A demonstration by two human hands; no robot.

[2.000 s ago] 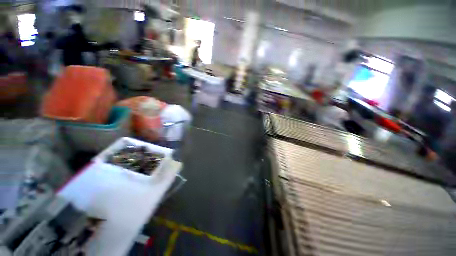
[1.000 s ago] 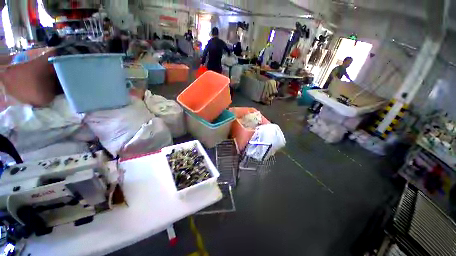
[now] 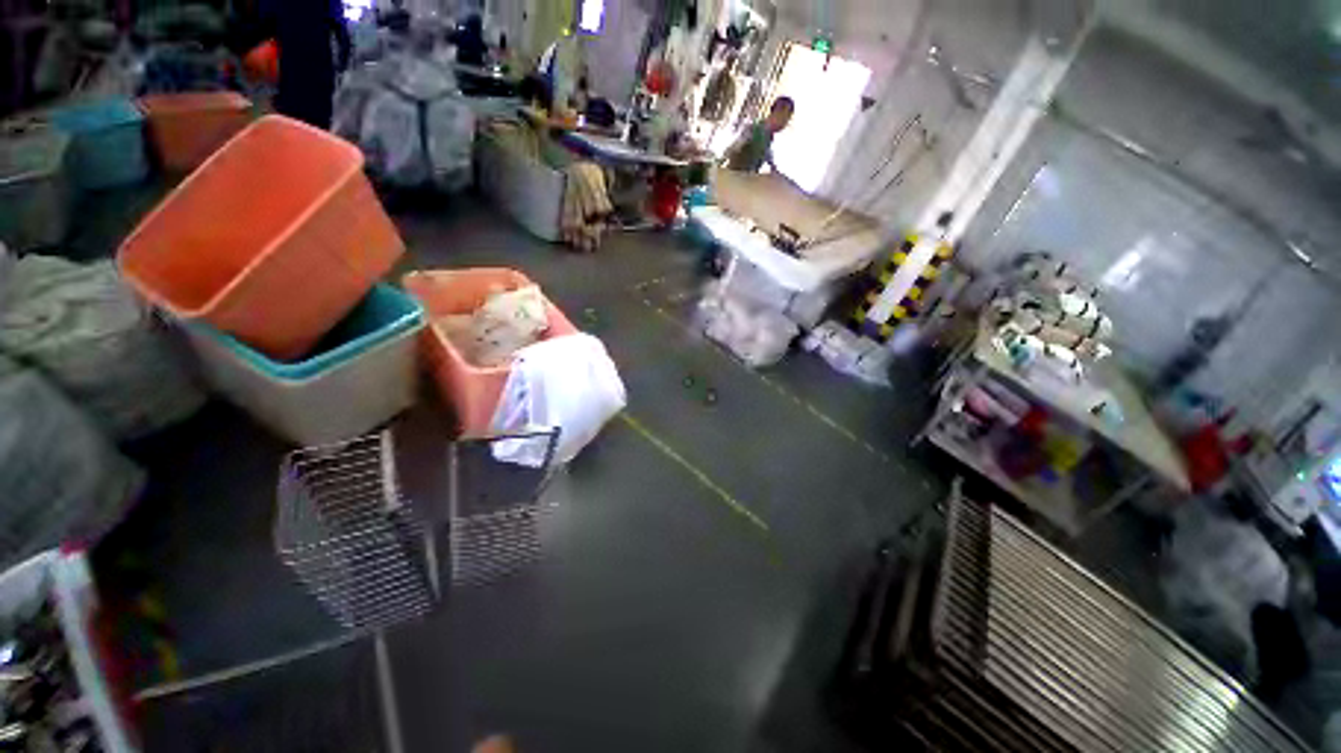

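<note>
A small skin-coloured tip (image 3: 496, 744) shows at the bottom edge, left of centre; it seems to be a finger of my left hand, but the rest is cut off. My right hand is out of the picture. Nearest at the lower left is a white clip tray (image 3: 91, 647) holding small dark and metallic pieces, cut by the left edge. At the lower right is a pleating rack (image 3: 1088, 633) with parallel silver bars and no cloth seen on it. No hand touches either one.
Wire baskets (image 3: 353, 537) stand on the dark floor. Behind them are a tilted orange crate (image 3: 272, 243) on a teal-rimmed one and an orange tub (image 3: 463, 331) with a white bag. A person (image 3: 760, 136) stands by a far table. A table with bundles (image 3: 1162, 441) is at the right.
The view has swung right and moved forward. The sewing machine and most of the white table have left the picture, the tray has slid to the left edge, and more of the rack shows.
</note>
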